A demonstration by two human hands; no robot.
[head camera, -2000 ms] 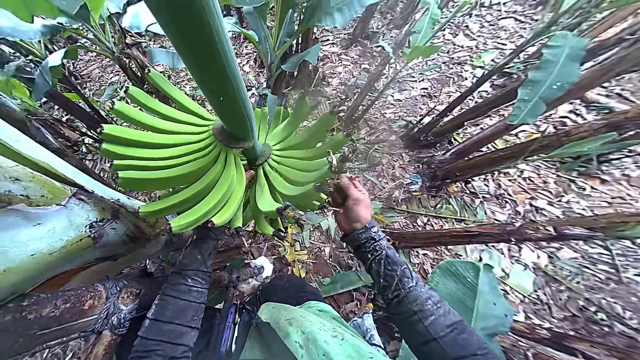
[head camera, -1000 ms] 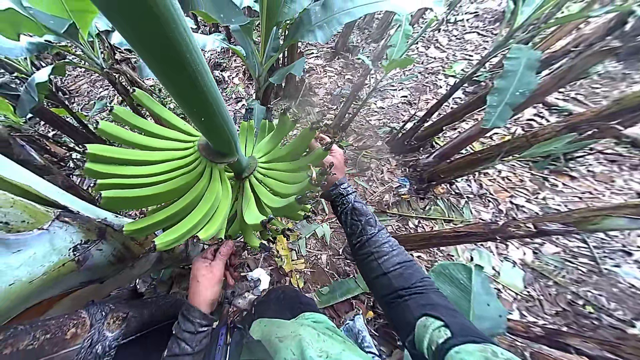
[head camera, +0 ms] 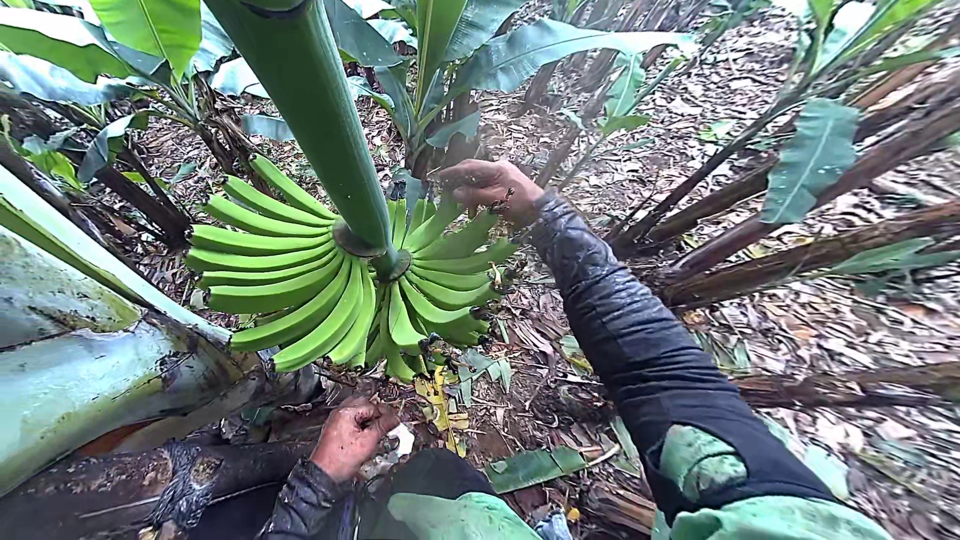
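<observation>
A bunch of green bananas (head camera: 300,277) hangs from a thick green stalk (head camera: 322,112) in front of me, its fruits fanned out to both sides. My right hand (head camera: 491,187), bare below a dark sleeve, is at the upper right edge of the bunch, fingers extended over the dark fruit tips; whether it grips one I cannot tell. Below the bunch, apart from the fruits, is my left hand (head camera: 354,436) with its fingers curled. Whether something small is inside it does not show.
A large banana pseudostem (head camera: 97,367) stands close on the left. Beneath it lies a dark pole with a tied cord (head camera: 184,484). Banana plants (head camera: 427,82) grow beyond the bunch. Dry trunks (head camera: 810,251) slant across the right side over leaf litter.
My right hand has moved from the right side of the bunch to its upper, far edge. My left hand, hidden behind the fruits two seconds ago, has come down below them.
</observation>
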